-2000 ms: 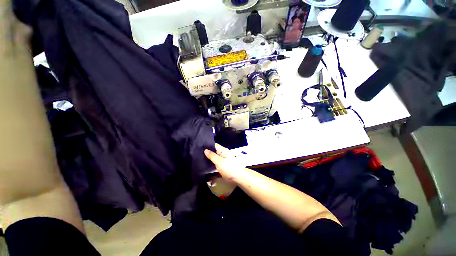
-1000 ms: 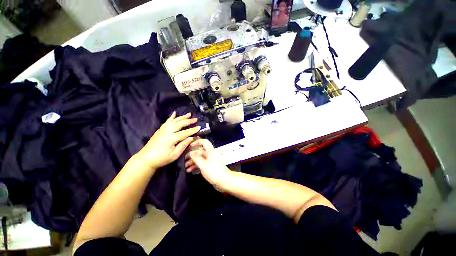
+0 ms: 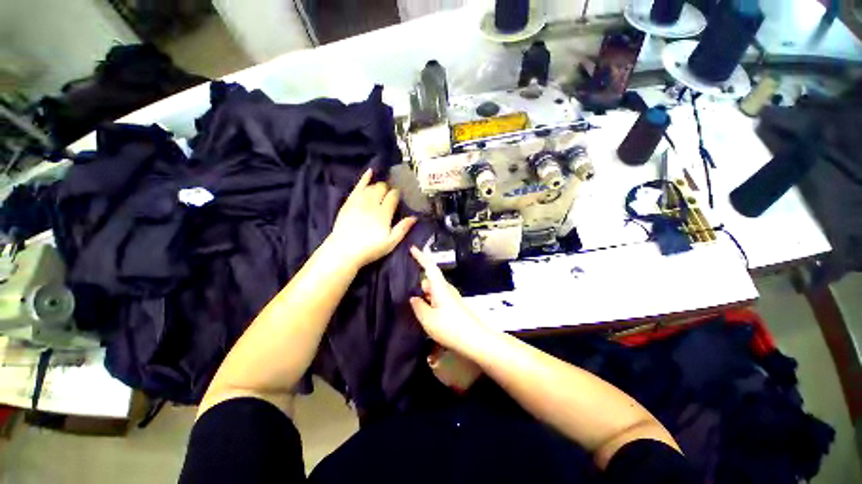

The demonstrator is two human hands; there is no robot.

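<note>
A dark purple-black garment piece [image 3: 378,312] lies at the left of the overlock machine [image 3: 510,170] and reaches its needle area. My left hand [image 3: 367,222] lies on the cloth just left of the needle area, fingers pointing up and thumb spread. My right hand [image 3: 444,307] is at the cloth's right edge below the presser foot, its index finger pointing up toward it; the cloth appears pinched in it. The garment pile [image 3: 132,198] with a small white patch [image 3: 196,197] spreads to the left.
A blue-tipped thread cone [image 3: 645,135], brass-coloured tools [image 3: 695,213] and a lying dark cone [image 3: 767,187] are at the right. A red-rimmed basket [image 3: 756,331] with dark cloth is below the table. Another machine [image 3: 47,298] stands at far left.
My left hand has moved up the cloth, away from my right hand, and its thumb has spread. The view has shifted, so the machine appears further right.
</note>
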